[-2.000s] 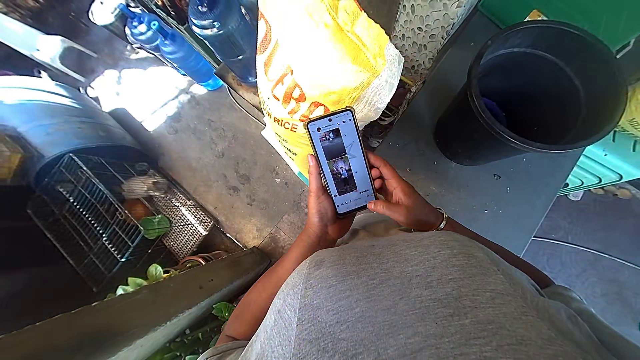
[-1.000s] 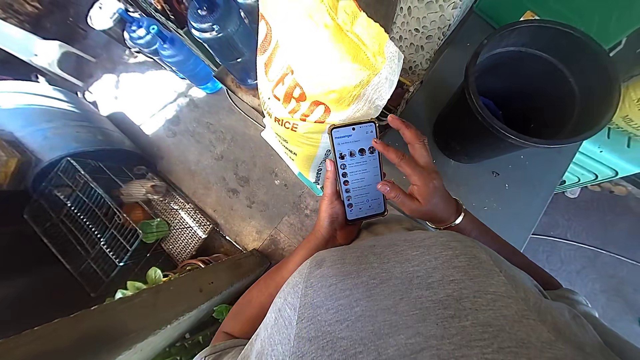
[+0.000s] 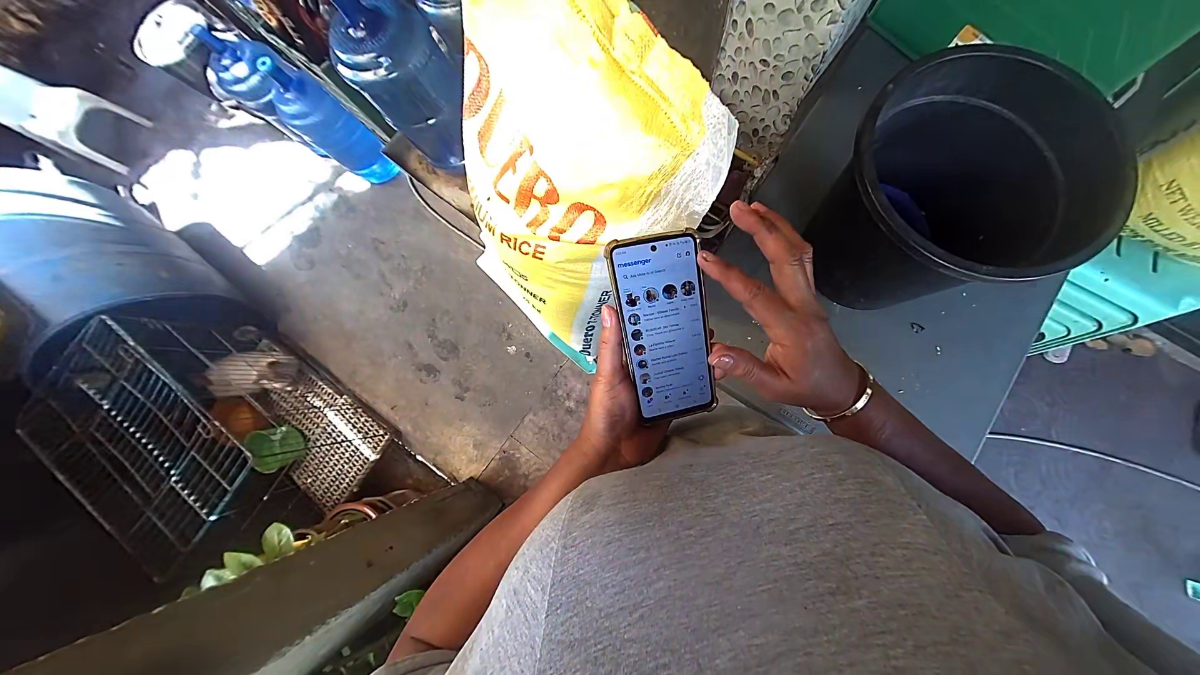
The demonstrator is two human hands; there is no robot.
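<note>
A smartphone [image 3: 662, 328] in a case lies upright in my left hand [image 3: 619, 403], whose thumb rests along its left edge. Its lit screen shows a list with small round pictures. My right hand [image 3: 783, 314], with a gold-coloured bracelet [image 3: 848, 401] at the wrist, is just right of the phone, fingers spread and holding nothing. Its thumb is close to the phone's right edge; whether it touches cannot be told. Behind the phone stands a yellow and white woven rice sack [image 3: 581, 141] bearing large red lettering.
A black plastic bucket [image 3: 862, 234] stands on a grey surface [image 3: 891, 356] at the right, near a teal plastic crate [image 3: 1097, 291]. Blue water bottles [image 3: 323, 122] are at the upper left. Below them are a blue drum [image 3: 112, 253], a wire cage [image 3: 141, 441] and a ledge [image 3: 281, 581] with plants.
Two seconds ago both hands were around the phone; my right hand has since come off it, fingers spread. The screen has changed from large pictures to a list.
</note>
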